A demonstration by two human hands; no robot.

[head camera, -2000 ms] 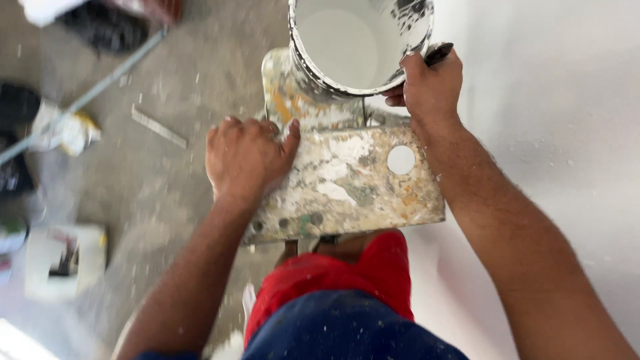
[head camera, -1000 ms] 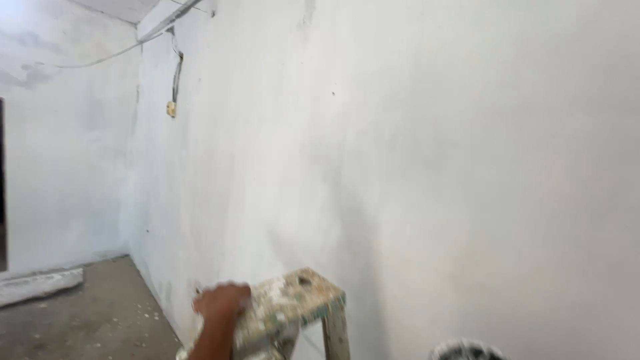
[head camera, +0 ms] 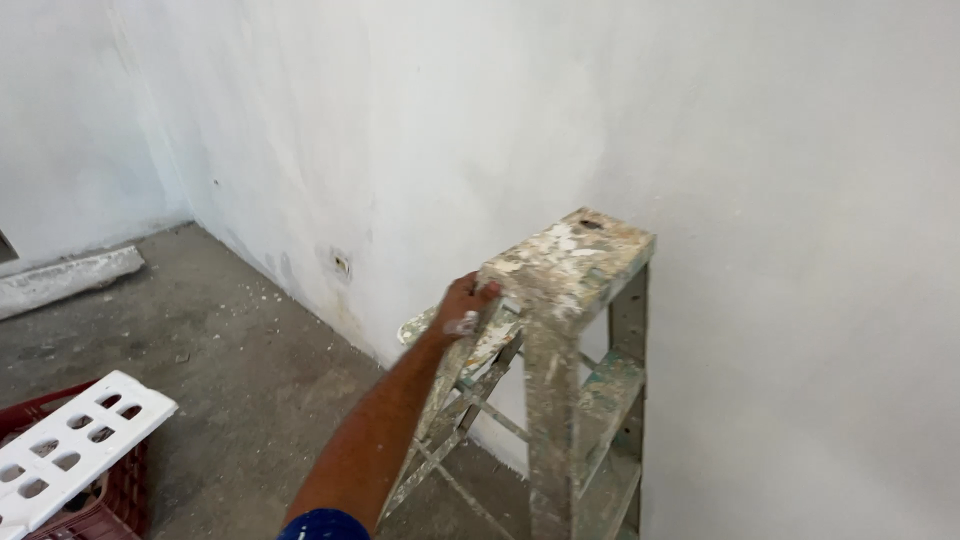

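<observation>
A paint-spattered stepladder (head camera: 551, 420) stands spread beside the wall, its top cap (head camera: 574, 259) crusted with white, tan and green paint. My left hand (head camera: 466, 304) grips the near left edge of that cap, with a white smear near the wrist. Below the hand, the ladder's fold-out shelf (head camera: 491, 341) shows partly, on the side facing the wall. My right hand is out of view, and so is the paint bucket.
A whitish wall (head camera: 780, 300) runs along the right, with an electrical outlet box (head camera: 341, 264) low in it. On the concrete floor (head camera: 247, 405) are a red plastic crate (head camera: 124, 480) under a perforated white panel (head camera: 90, 442), and a long pale slab (head camera: 71, 279) farther back.
The view has swung far from looking down on the ladder top to its side. The bucket and my right hand, seen two seconds ago, have left view. My left hand remains at the ladder top.
</observation>
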